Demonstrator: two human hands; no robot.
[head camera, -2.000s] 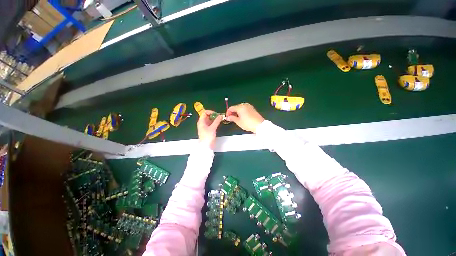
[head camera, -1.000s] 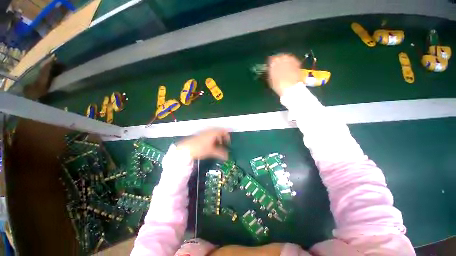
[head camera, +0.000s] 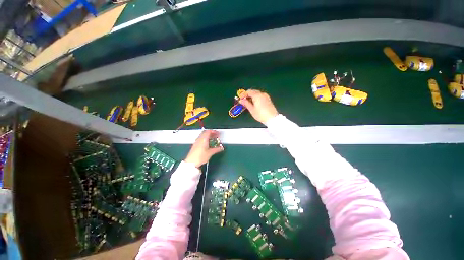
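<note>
My left hand (head camera: 204, 148) is over the front metal rail and holds a small green circuit board (head camera: 215, 142) between thumb and fingers. My right hand (head camera: 258, 105) is above the dark green belt, its fingertips on a yellow housing shell with a blue patch (head camera: 237, 109). A yellow piece shows at the same fingertips; its far part is covered by the fingers. Left of it, a wired yellow shell (head camera: 196, 116) lies against a narrow plain yellow cover (head camera: 190, 103), with thin red wires towards the rail.
A pale metal rail (head camera: 356, 134) runs between belt and bench. Green PCB panel strips (head camera: 265, 207) lie on the bench. A cardboard box (head camera: 38, 193) heaped with green panels stands at left. Two wired shells (head camera: 349, 95) lie right of my right hand, with more yellow parts farther right and left.
My right hand has moved left from beside the wired shell to the blue-patched shell. Two wired shells now lie together where it was. My left hand, blurred before, now shows a small board.
</note>
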